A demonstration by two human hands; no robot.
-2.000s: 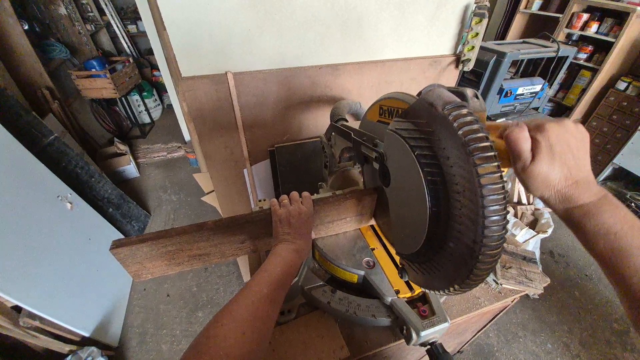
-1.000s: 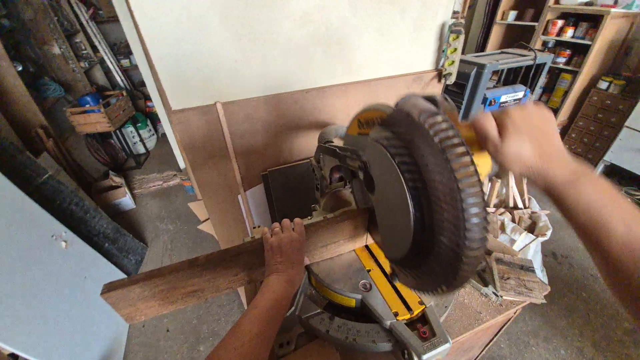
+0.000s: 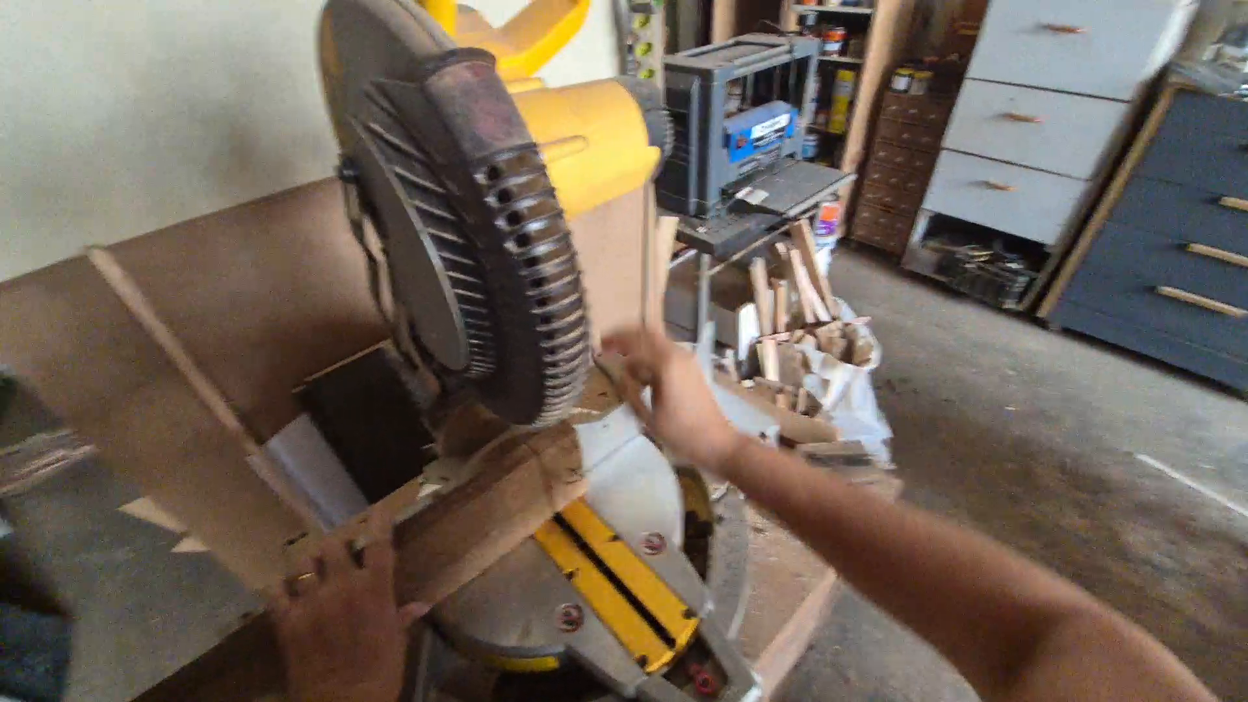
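Note:
A brown wooden board lies on edge along the fence of a miter saw, its right end over the metal table near the yellow slotted kerf plate. My left hand grips this board at the lower left, fingers over the top edge. Above the board stands the raised saw head with its ribbed dark blade guard and yellow motor housing. To the right of the guard, my right hand is off the handle, fingers curled by the far side of the saw table; blur hides whether they hold a small wood piece.
Wood offcuts fill a white sack to the right of the saw. Behind it stands a grey and blue benchtop machine. Drawer cabinets line the back right. A thin wooden strip leans on the panel at left.
My right hand has let go of the saw handle and moved down beside the guard. The saw head is raised clear of the board. The view has swung right.

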